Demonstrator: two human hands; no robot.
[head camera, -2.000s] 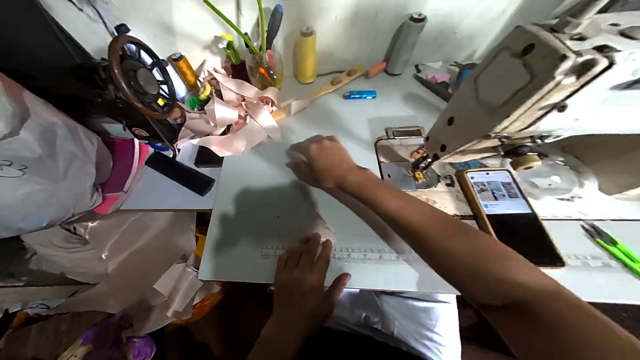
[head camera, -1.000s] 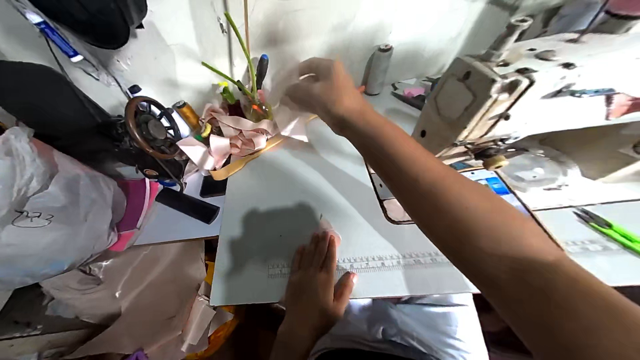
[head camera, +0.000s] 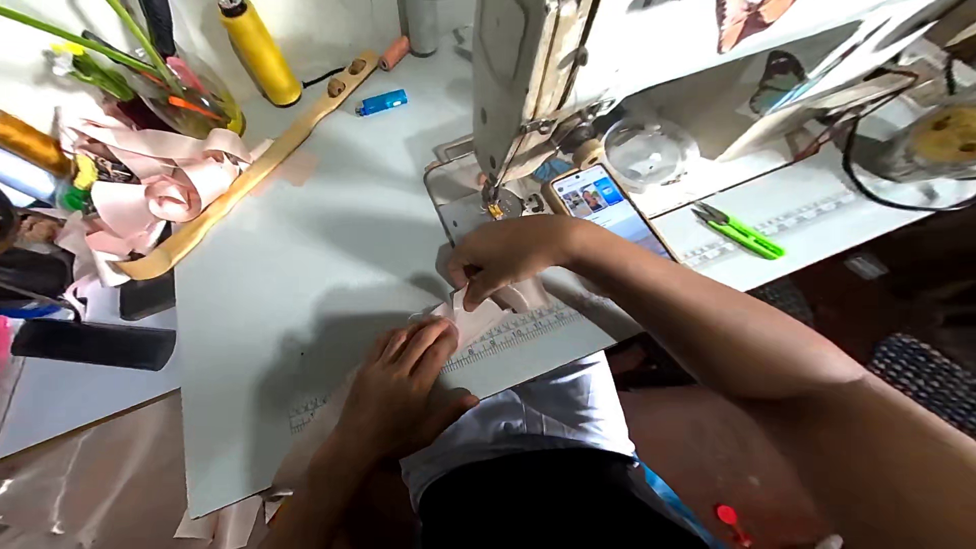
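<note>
My right hand (head camera: 507, 255) pinches a pale pink fabric strip (head camera: 476, 319) between thumb and fingers, just in front of the sewing machine's needle and presser foot (head camera: 494, 206). Flat on the strip's left end lie the fingers of my left hand (head camera: 408, 374), at the table's front edge. Beneath the strip, a printed ruler scale (head camera: 526, 333) runs along the white table top (head camera: 290, 305). A heap of pink fabric strips (head camera: 152, 187) lies at the back left, beside a curved wooden piece (head camera: 252, 175).
Behind the work stand a yellow thread cone (head camera: 263, 57) and a grey cone (head camera: 421, 27), with a blue lighter (head camera: 383, 102) nearby. A phone (head camera: 606, 202) and green thread snips (head camera: 738, 230) lie on the right. A black case (head camera: 93, 345) lies at the left.
My right hand has come down from the back of the table to the pink strip beside my left hand. The curved wooden piece now lies in front of the pink heap. The view has shifted.
</note>
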